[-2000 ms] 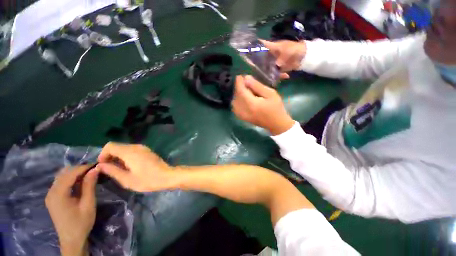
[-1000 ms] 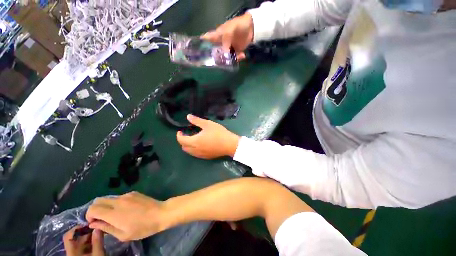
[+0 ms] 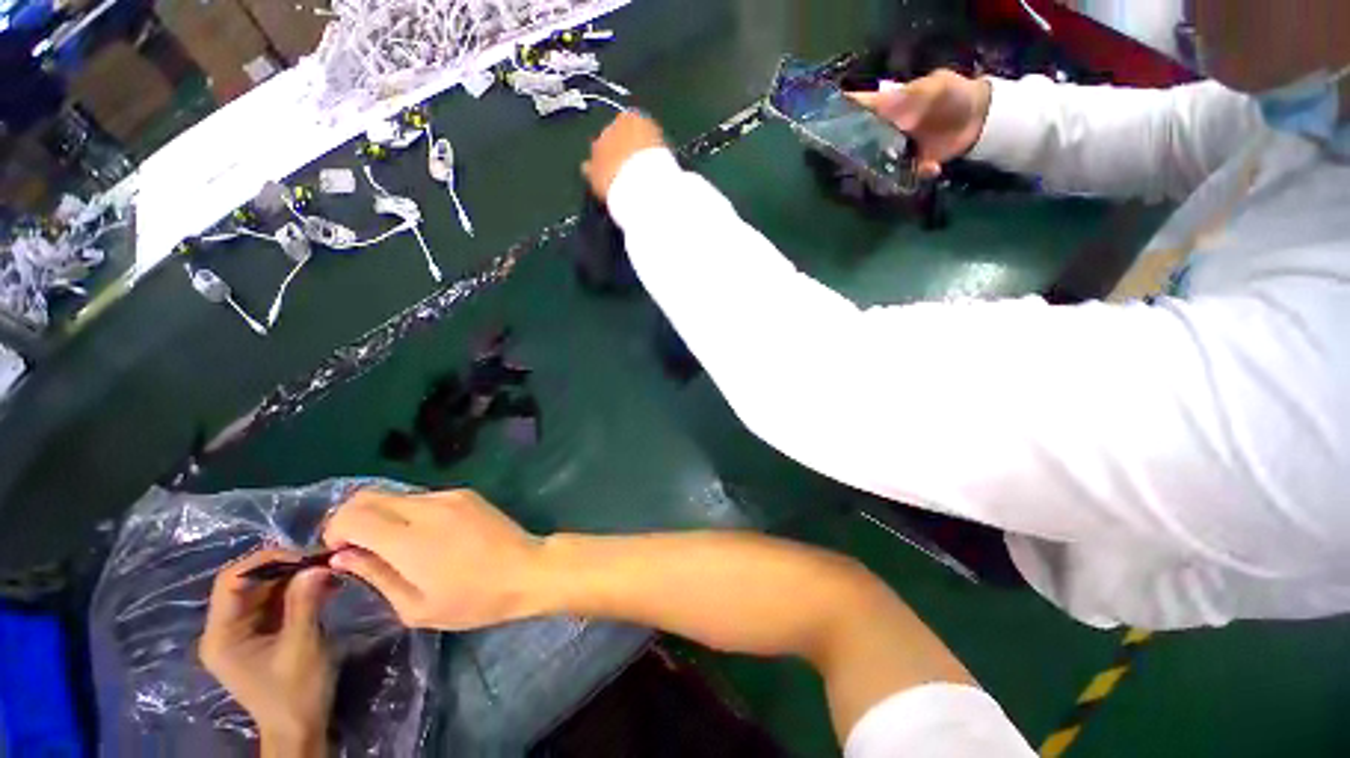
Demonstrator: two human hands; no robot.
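Observation:
A small thin black piece (image 3: 284,566) is held between my two hands over the clear poly bag. My left hand (image 3: 276,644) pinches it from the left and below. My right hand (image 3: 444,558) grips its right end with the fingertips. The clear poly bag (image 3: 163,592) lies crinkled under and around my hands, with dark contents. A loose pile of black pieces (image 3: 459,415) lies on the green bench beyond my right hand. The fingertips partly hide the held piece.
A neighbour's white sleeve (image 3: 829,356) reaches across the bench; their other hand holds a smartphone (image 3: 844,126). White cable assemblies (image 3: 296,237) lie beyond the shiny black seam (image 3: 356,350). A blue bin (image 3: 33,674) is at the left edge.
The view has shifted, showing more of the bag. The neighbour's near arm has reached out across the bench, and the phone is farther right. My hands still hold a black piece together.

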